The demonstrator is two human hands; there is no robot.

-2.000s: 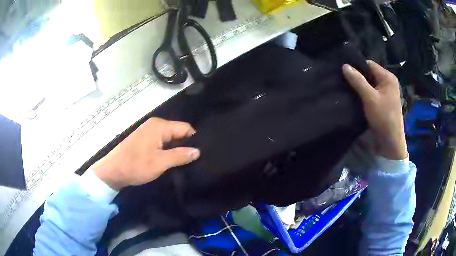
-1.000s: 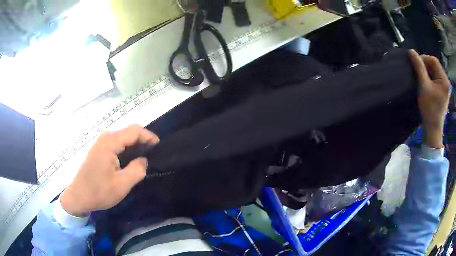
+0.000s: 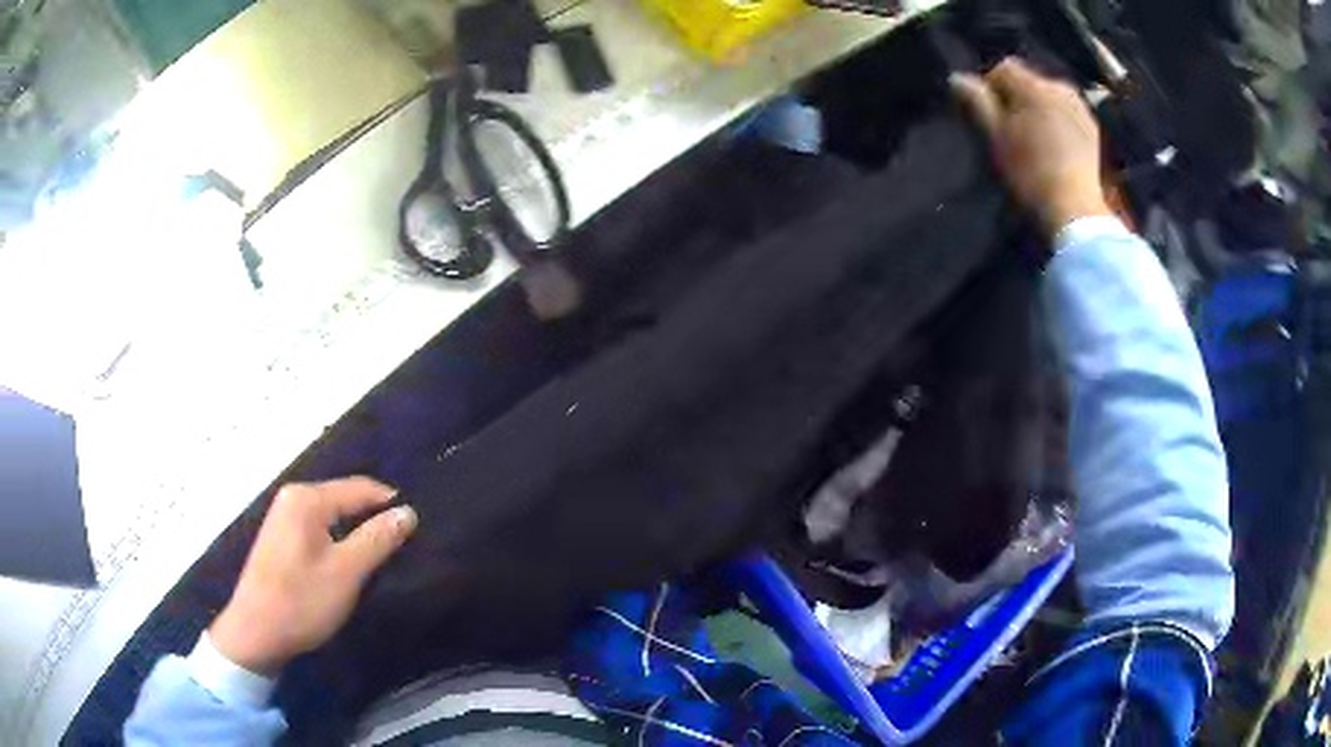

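Note:
A large black garment (image 3: 701, 350) is stretched between my two hands over my lap, along the table's front edge. My left hand (image 3: 314, 562) pinches its lower left end between thumb and fingers. My right hand (image 3: 1044, 139) grips its upper right end, with the fingertips over the cloth. A long flat fold runs between the hands, and small light thread marks show on it. The lower part hangs in loose folds toward the crate.
Black-handled scissors (image 3: 482, 190) lie on the white ruled table (image 3: 343, 292), beside small black scraps (image 3: 581, 59). A yellow box (image 3: 723, 22) is at the top. A blue crate (image 3: 905, 708) stands below the garment. A dark panel (image 3: 44, 489) lies at the left. Glare hides part of the table.
Since one second ago, my right hand has moved up and left with its end of the garment. My left hand is slightly lower, and its fingers have closed more on the cloth.

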